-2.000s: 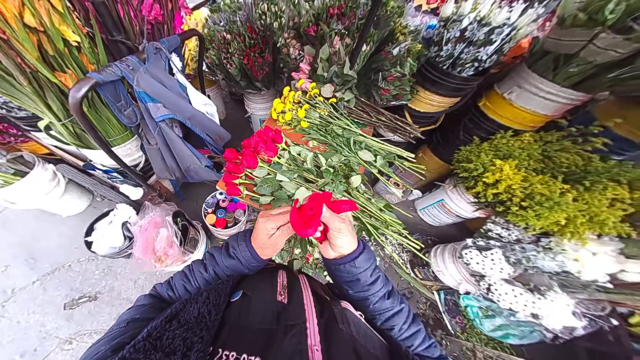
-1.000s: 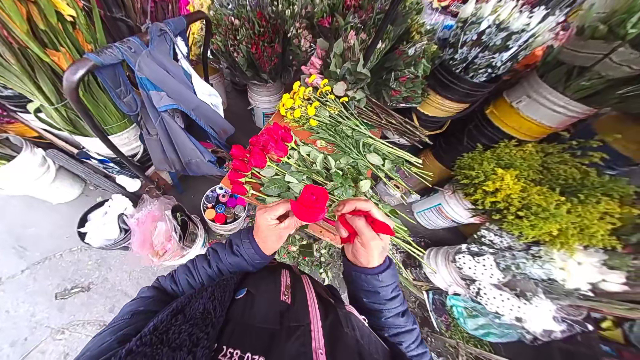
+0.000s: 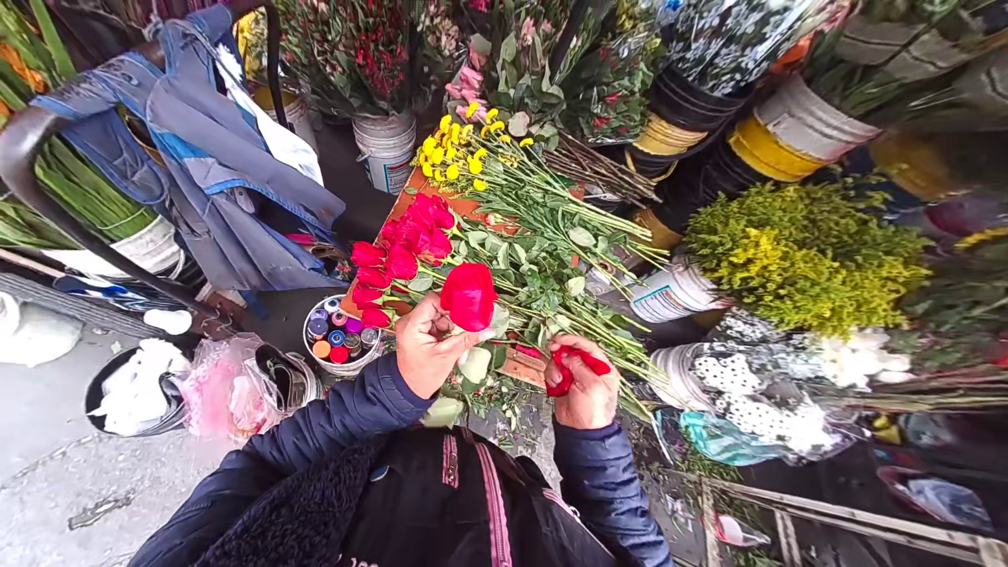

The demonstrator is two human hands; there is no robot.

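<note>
Just below its bloom, my left hand (image 3: pixel 431 346) pinches a single red rose (image 3: pixel 468 296). To the right, my right hand (image 3: pixel 584 383) is closed on some loose red petals (image 3: pixel 575 367). Beyond the hands, several red roses (image 3: pixel 417 236) lie with their leafy stems pointing right on an orange-brown tabletop (image 3: pixel 403 206). Behind them is a bunch of yellow button flowers (image 3: pixel 457 150) with long green stems. The lower stem of the held rose is hard to tell from the foliage.
A bucket of colored spray cans or caps (image 3: pixel 344 335) stands left of the roses. A blue-grey garment (image 3: pixel 228 157) hangs on a metal handle (image 3: pixel 24 150). Flower buckets, one with yellow-green foliage (image 3: pixel 803 252), line the back and right. A pink plastic bag (image 3: pixel 228 386) is at lower left.
Two seconds ago my hands were together around red petals; now they are apart. The rose bloom shows clearly above my left hand, and my right hand has moved right with red petals in it.
</note>
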